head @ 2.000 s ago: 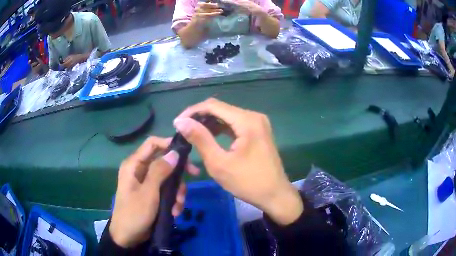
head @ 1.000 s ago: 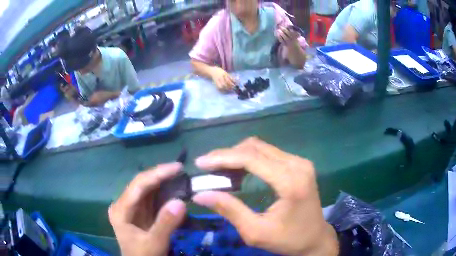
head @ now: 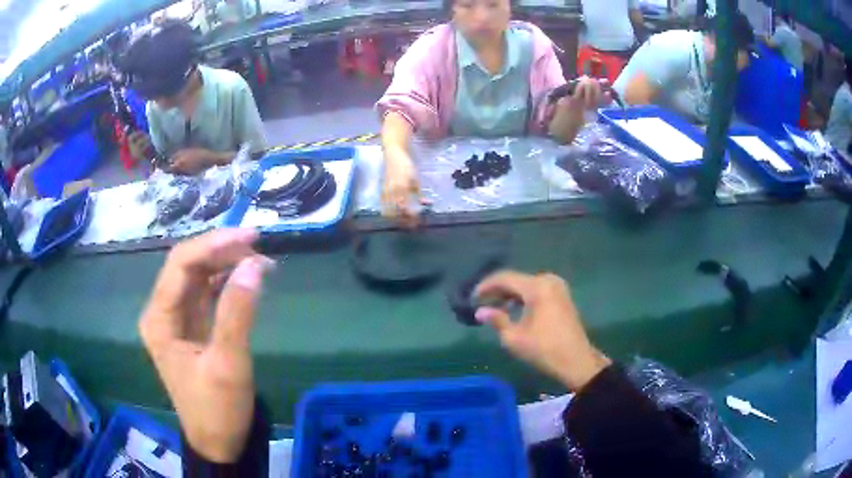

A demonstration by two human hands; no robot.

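My left hand (head: 207, 327) is raised at the left over the belt, fingers apart and empty. My right hand (head: 537, 322) holds one end of a black headband (head: 464, 297) between thumb and fingers over the belt; the band is blurred and its far part is hard to see. Another dark curved headband (head: 397, 278) shows on the belt, left of my right hand. The blue parts tray (head: 503, 397) is directly before me, with many small black fittings (head: 355, 459) and a pale scrap (head: 404, 426) in it.
Across the green belt (head: 280, 322), a person's hand (head: 404, 198) reaches to the belt edge. A lined tray of headbands (head: 238, 207) lies at far left. A clear bag (head: 687, 397) and white nozzle (head: 750, 408) lie right. More bands lie on the belt at right.
My hands have moved apart from the headband they both held; my left hand let go. The blue tray is now uncovered. The person opposite has reached toward the belt.
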